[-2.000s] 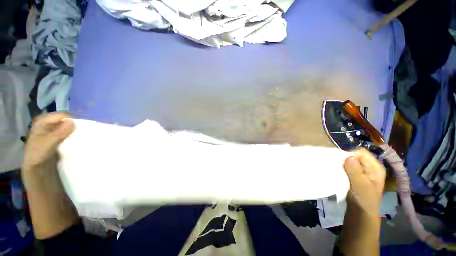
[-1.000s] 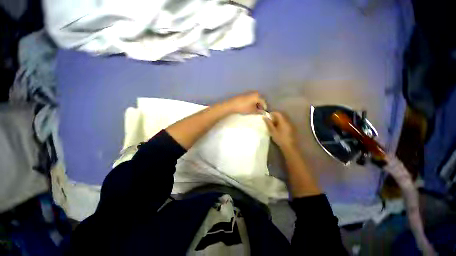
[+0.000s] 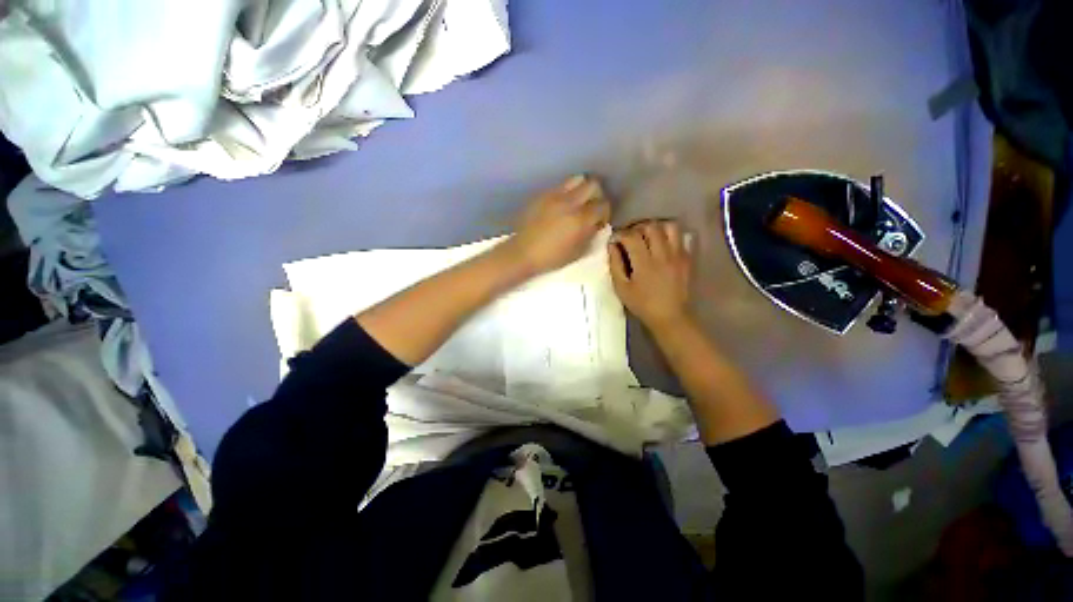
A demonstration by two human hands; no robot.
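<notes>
A cream garment (image 3: 494, 335) lies folded on the near part of the blue-violet table, its near edge hanging towards my body. My left hand (image 3: 565, 223) is at its upper right corner with the fingers curled on the cloth edge. My right hand (image 3: 654, 268) is close beside it, fingers bent at the same corner. The fingertips hide the exact corner. The steam iron (image 3: 812, 247), a black plate with a pale rim, rests to the right of my right hand, untouched. Its orange-brown handle (image 3: 865, 255) points to the lower right.
A crumpled white garment pile (image 3: 235, 88) lies at the far left of the table (image 3: 659, 106). The pink wrapped steam hose (image 3: 1018, 388) trails off the right edge. Grey and pale cloth heaps (image 3: 71, 435) stand beside the table on the left.
The stretched cloth came down onto the table and my hands came together at its corner. Since one second ago they have shifted slightly; the view has also moved.
</notes>
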